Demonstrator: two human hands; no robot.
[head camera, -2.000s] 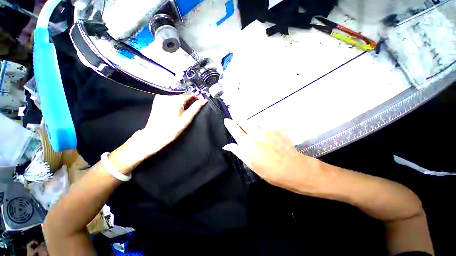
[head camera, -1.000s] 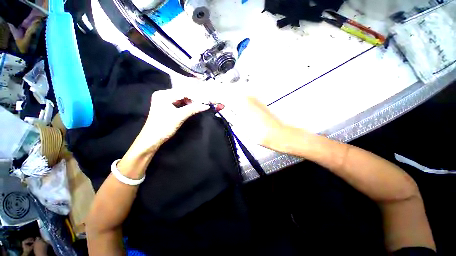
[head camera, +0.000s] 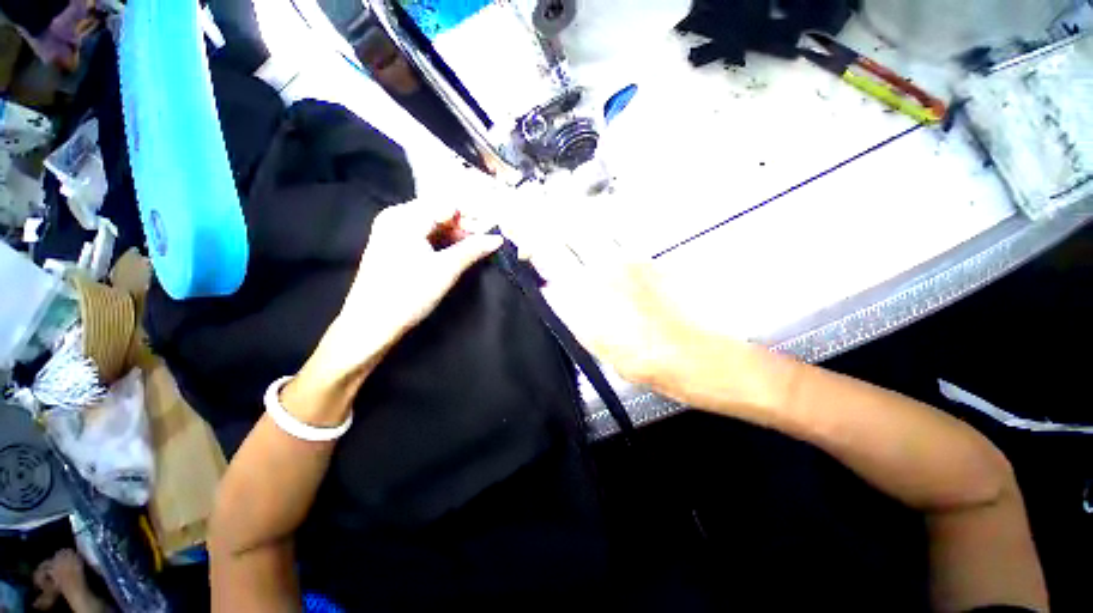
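Note:
Black cloth (head camera: 444, 419) hangs over the table's front edge and spreads below and left of my hands. My left hand (head camera: 402, 269) pinches the cloth's upper edge between thumb and fingers. My right hand (head camera: 611, 299) is at the same edge, just right of the left hand; it is washed out by glare and its fingertips are hard to make out. A narrow black strip (head camera: 584, 357) runs down from between the hands along the cloth's right side. The needle area (head camera: 509, 174) is just above my hands, beside a ringed metal part (head camera: 573, 141).
A blue rounded bar (head camera: 180, 156) stands close at upper left. Snips (head camera: 885, 90) and black scraps (head camera: 761, 26) lie on the white table at upper right. A ruler-like edge (head camera: 863, 323) curves along its front. Bags and a coil (head camera: 108, 323) are at left. Another person's hand (head camera: 66, 581) shows at lower left.
Compared with two seconds ago, the machine and table parts sit further right in view. The right hand has moved up beside the left, and the black strip now shows apart from the cloth edge.

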